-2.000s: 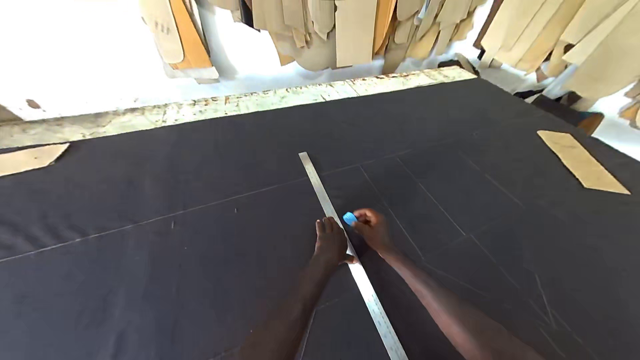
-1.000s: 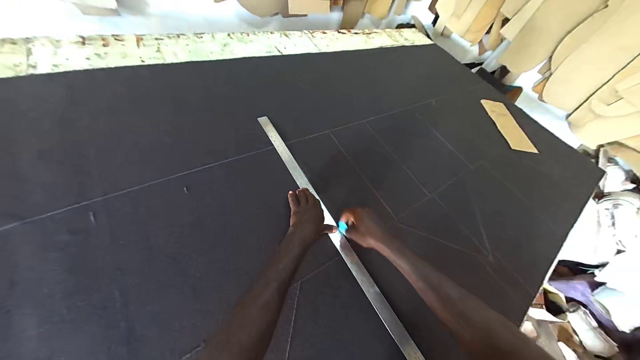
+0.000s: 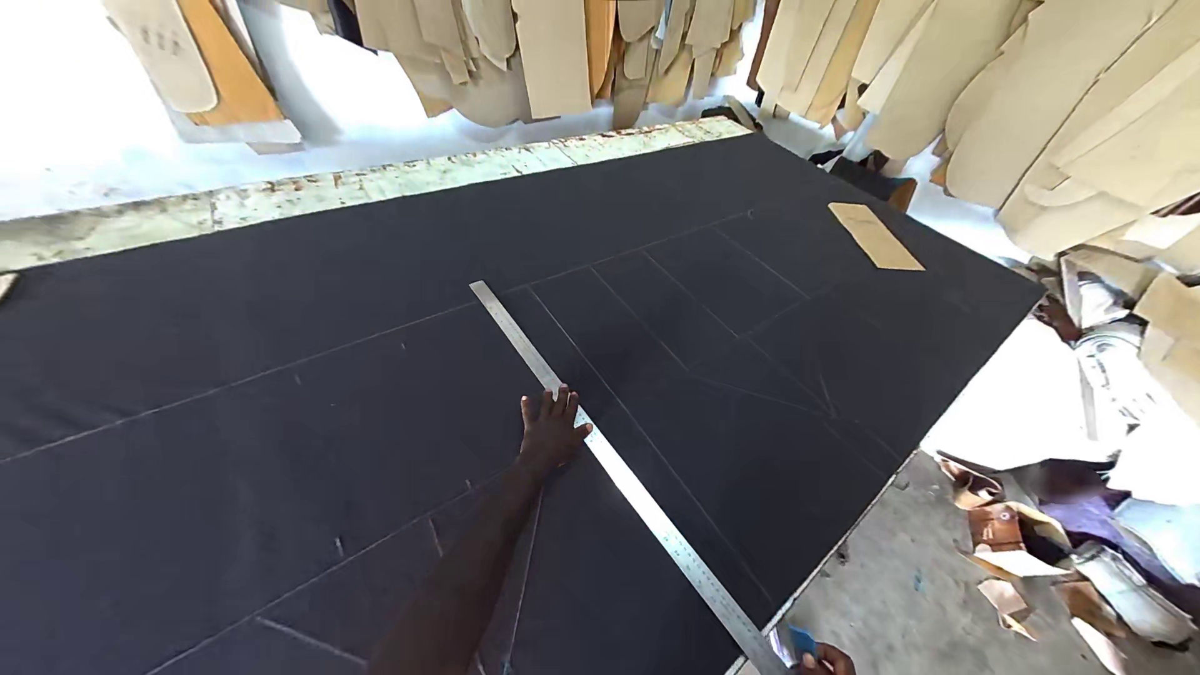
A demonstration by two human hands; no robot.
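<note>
A long metal ruler (image 3: 647, 506) lies slantwise across dark cloth (image 3: 394, 469) spread on a table and marked with thin chalk lines. My left hand (image 3: 553, 431) presses flat on the ruler's upper half, fingers apart. At the bottom edge of the view, by the ruler's near end and the table's edge, my right hand (image 3: 827, 660) holds a small blue piece (image 3: 802, 642), possibly tailor's chalk. Part of that hand is cut off by the frame. A chalk line runs to the right of the ruler, roughly along it.
A tan card pattern piece (image 3: 877, 236) lies on the cloth at the right. Many card patterns (image 3: 553, 56) hang along the wall behind. The table's pale, worn border (image 3: 375, 183) shows at the back. Scraps and bundles (image 3: 1022, 534) lie on the floor at the right.
My right hand has moved with the blue piece from beside my left hand down to the ruler's near end. A chalk line now shows right of the ruler.
</note>
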